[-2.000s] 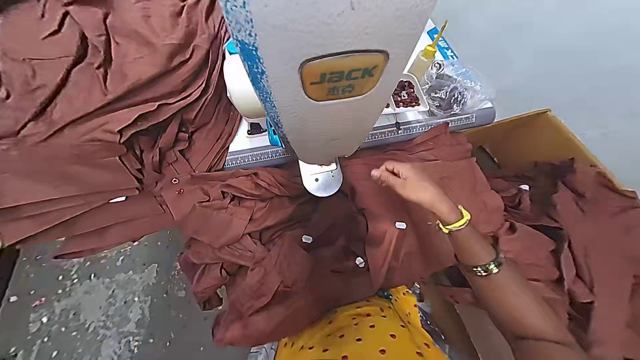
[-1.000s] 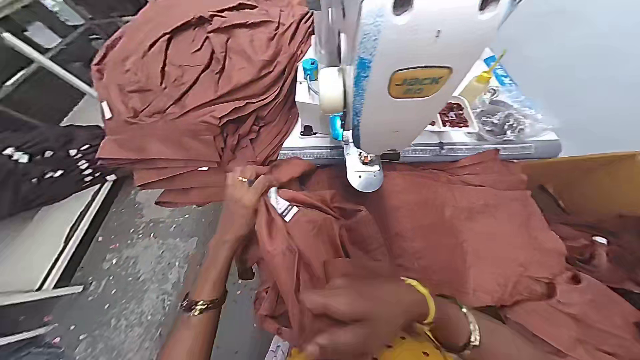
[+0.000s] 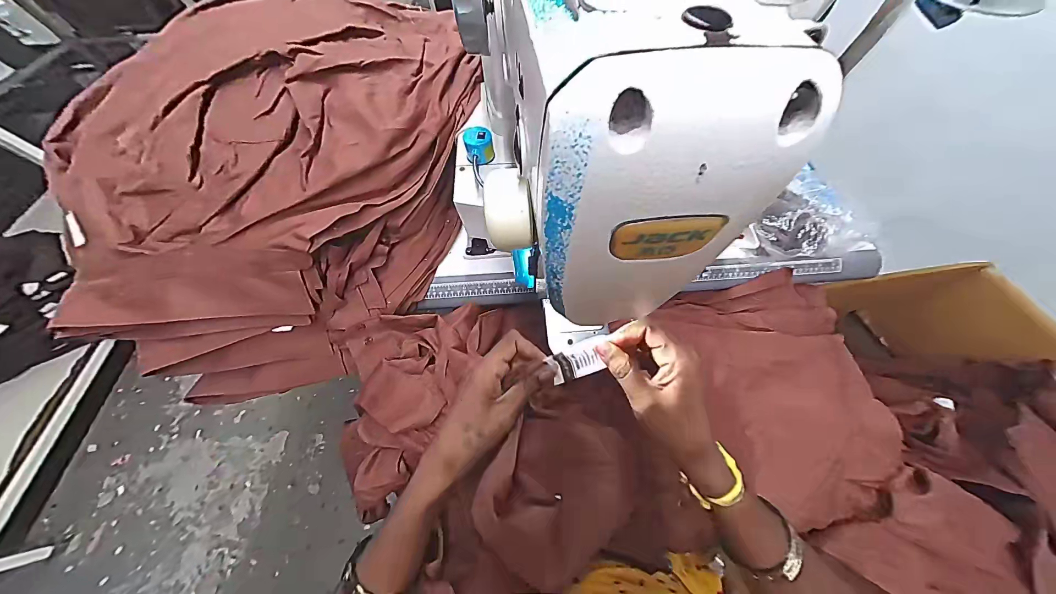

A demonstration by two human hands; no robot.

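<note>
Between my hands, just in front of the head of a white Jack sewing machine (image 3: pixel 693 173), a white fabric label (image 3: pixel 582 358) with printed writing is stretched out. My left hand (image 3: pixel 495 400) pinches the label's dark left end, close to the cloth. The thumb and fingers of my right hand (image 3: pixel 664 388) grip its right end. Under both hands a reddish-brown garment (image 3: pixel 561 487) lies bunched and folded. The machine's needle area is mostly hidden behind its head and my fingers.
A tall heap of brown garments (image 3: pixel 264 148) stands at the left. A ruler strip (image 3: pixel 483 289) runs along the machine bed's edge. At the right are a cardboard box (image 3: pixel 949 309), more brown cloth (image 3: pixel 973 462) and a clear plastic bag (image 3: pixel 796 227). Speckled grey floor (image 3: pixel 206 478) shows at lower left.
My right hand has moved up from the lower garment to the label and taken hold of it. My left hand has come right from the garment's left edge. The view is nearer the machine.
</note>
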